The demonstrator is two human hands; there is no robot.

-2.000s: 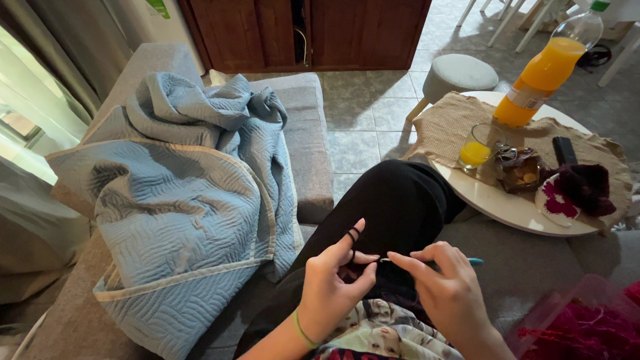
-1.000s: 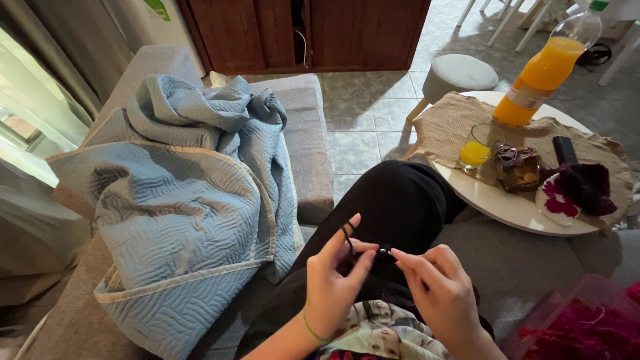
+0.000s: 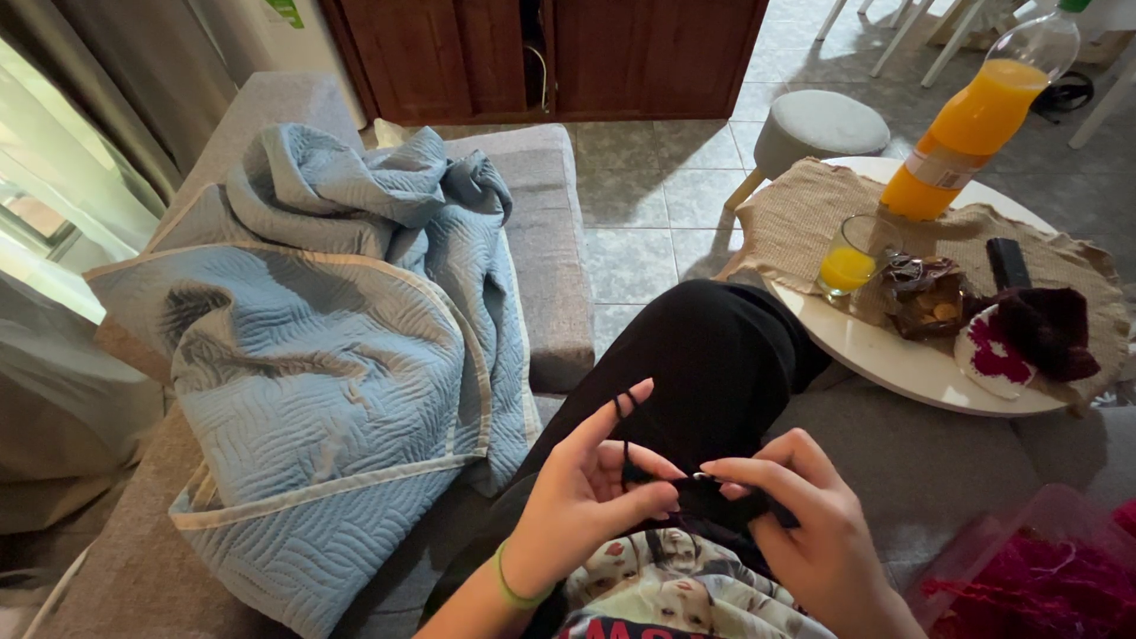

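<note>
Black yarn (image 3: pixel 625 406) is looped around the raised index finger of my left hand (image 3: pixel 590 497), which wears a green band at the wrist. The yarn runs down to a small dark piece of work between the thumb and middle finger. My right hand (image 3: pixel 799 510) grips a crochet hook (image 3: pixel 701 477); its light metal tip shows at the dark work, close to my left fingertips. Most of the hook's handle is hidden by my right fingers. Both hands are above my lap, over a printed shirt and black trousers.
At left, a blue quilted blanket (image 3: pixel 328 373) lies on the grey sofa (image 3: pixel 541 231). The round white table (image 3: pixel 852 346) at right bears an orange drink bottle (image 3: pixel 963 133), a glass (image 3: pixel 848 266), a wrapped snack and dark crochet-like pieces. Magenta material (image 3: pixel 1029 568) lies at lower right.
My right hand has shifted slightly against the left. The turquoise hook end seen beyond my right hand two seconds ago is now hidden. My left index finger remains raised with yarn around it.
</note>
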